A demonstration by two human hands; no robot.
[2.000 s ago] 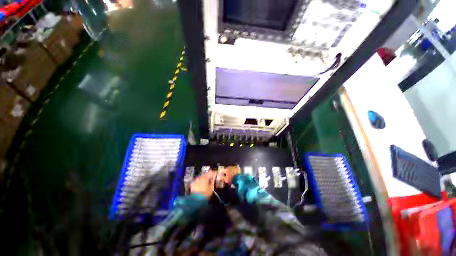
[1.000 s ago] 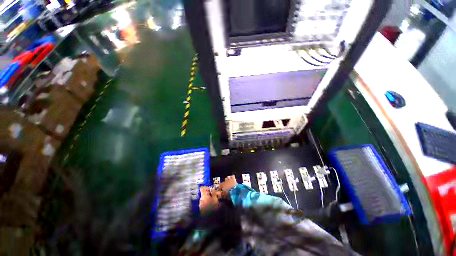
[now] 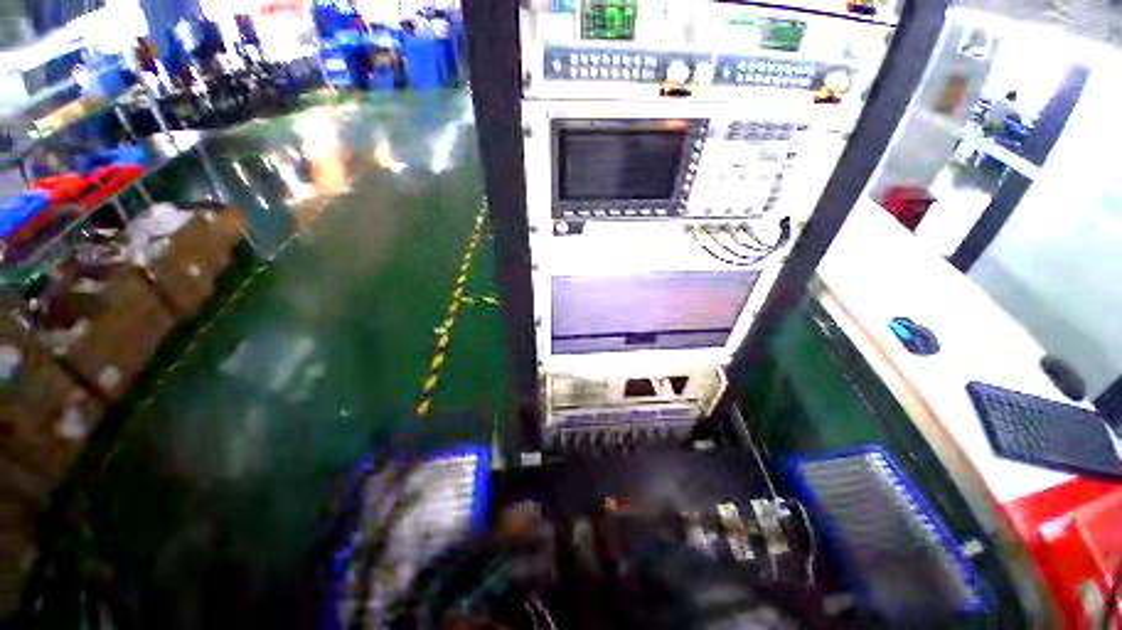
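Observation:
Pale upright test sockets point(image 3: 770, 523) stand in a row on the black fixture board point(image 3: 591, 471); only the right ones show clearly. Thin white leads loop down beside them. A blue-rimmed tray of white pieces point(image 3: 445, 498) lies left of the board, and a second blue tray with rows of pieces point(image 3: 880, 511) lies right. Dark blur covers the lower middle. A faint skin-toned patch there, at the left part of the socket row, seems to be my right hand point(image 3: 616, 506). My left hand cannot be made out. What either hand holds is hidden.
The test rack point(image 3: 535, 259) rises behind the board, with a violet display point(image 3: 652, 308) and an oscilloscope point(image 3: 619, 166). At right, a white table point(image 3: 861, 289) bears a mouse point(image 3: 914, 335) and keyboard point(image 3: 1046, 428), with a red bin point(image 3: 1068, 542) nearer. Cartons point(image 3: 117, 326) stand far left.
The view has tilted up, showing more of the rack top and moving the board and trays lower. The hands, visible at the left sockets before, are now mostly lost in dark blur.

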